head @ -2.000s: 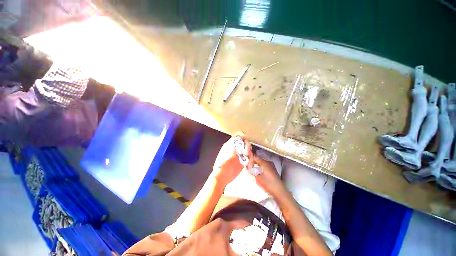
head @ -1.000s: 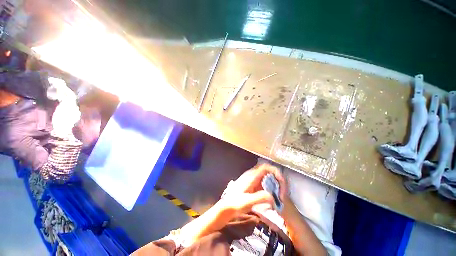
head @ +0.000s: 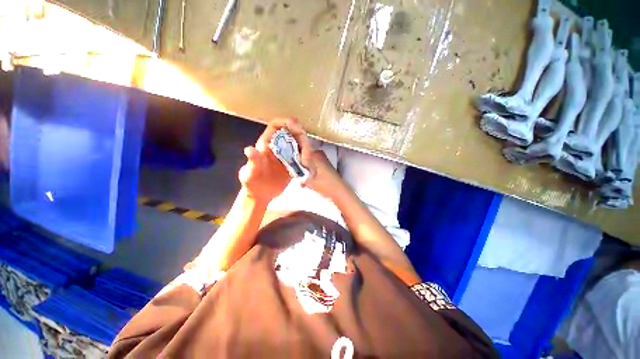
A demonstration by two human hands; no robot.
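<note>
A grey figure leg (head: 286, 152) is held over my lap at the bench's front edge, its outlined sole turned up toward me. The rest of the leg is hidden in the hands. My left hand (head: 265, 167) is closed around it from the left side. My right hand (head: 316, 168) holds it from the right side, its fingers against the foot end. I cannot make out a stick between the fingers.
The stained bench (head: 281, 77) has a taped work patch (head: 368, 91) with a whitish dab. Pale legs (head: 554, 91) lie in a pile at bench right. A metal-handled tool (head: 224, 21) lies at bench left. Blue totes (head: 70, 154) stand left and right. A person's sleeve (head: 610, 315) shows lower right.
The view has shifted down and right, showing more piled legs and the right tote. The hands have stayed on the leg, raised to the bench edge, with the sole now facing up.
</note>
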